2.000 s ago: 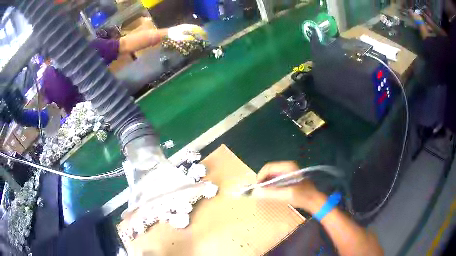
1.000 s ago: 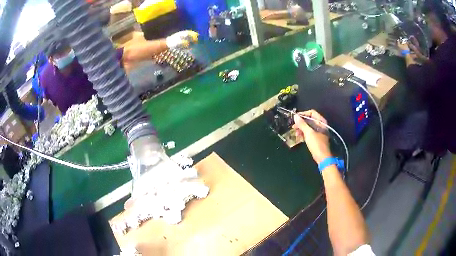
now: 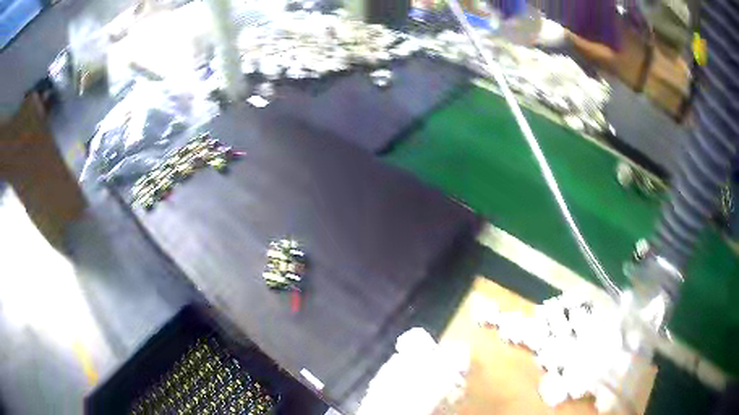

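Observation:
My left hand [image 3: 417, 377], in a white glove, shows blurred at the bottom edge beside the cardboard sheet [image 3: 494, 369]; its fingers and anything in them cannot be made out. My right hand is not in view. A heap of white plastic housings [image 3: 567, 340] lies on the cardboard, partly behind the clear fume hood [image 3: 648, 300]. A small cluster of circuit boards with a red wire [image 3: 284, 265] lies on the black mat [image 3: 324, 194]. A longer row of boards [image 3: 182, 170] lies at the mat's far left.
A black component tray [image 3: 202, 389] filled with rows of small boards stands lower left. A clear plastic bag [image 3: 150, 121] and white parts [image 3: 324, 44] lie beyond the mat. The green conveyor [image 3: 502, 170] and ribbed exhaust hose [image 3: 705, 146] are at right. A person's arm [image 3: 587, 49] shows at top.
The view has swung left to the black mat and tray. My right hand, which was at the soldering iron's stand, has left the picture. My gloved left hand now shows at the bottom.

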